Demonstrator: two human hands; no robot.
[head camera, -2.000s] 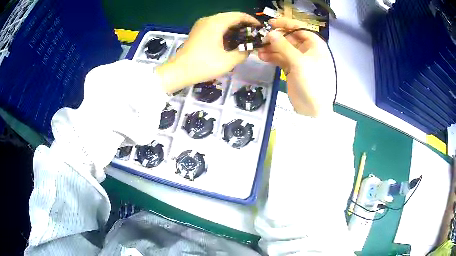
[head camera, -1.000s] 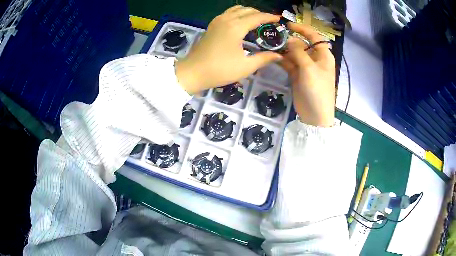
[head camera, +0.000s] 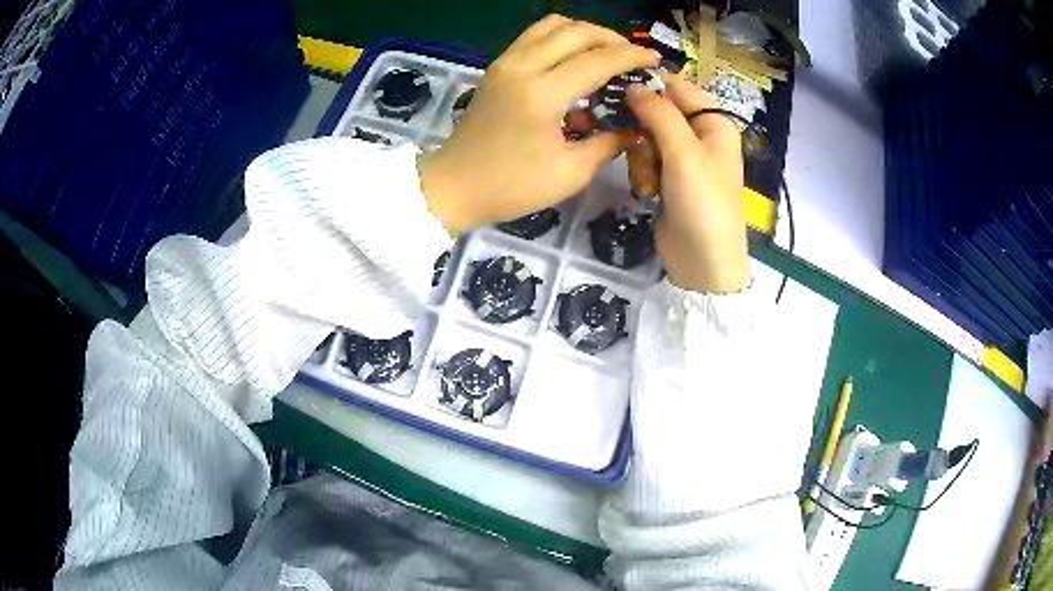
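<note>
A smartwatch unit (head camera: 614, 102) is held face up above the far right part of the tray. My left hand (head camera: 537, 127) grips it from the left side. My right hand (head camera: 693, 173) is at its right edge, with a fingertip on or just over the face, and a thin black charging cable (head camera: 722, 113) comes out by its fingers. The cable's end is hidden. The white tray (head camera: 566, 406) in a blue frame holds several dark watch units, one per pocket, such as the unit (head camera: 475, 383) near its front edge. The front right pocket is bare.
Dark-blue stacked trays stand at the left (head camera: 150, 127) and right (head camera: 976, 173). A scrap pile (head camera: 739, 58) lies beyond the tray. A power strip (head camera: 834, 537) with a plugged adapter (head camera: 918, 464) and a yellow pencil (head camera: 836, 433) lie at the right. White paper (head camera: 797, 346) lies beside my right sleeve.
The watch first showed its underside, then a lit face with a green ring; now my right fingers partly cover the face. The view has shifted, so the tray sits farther right than at first.
</note>
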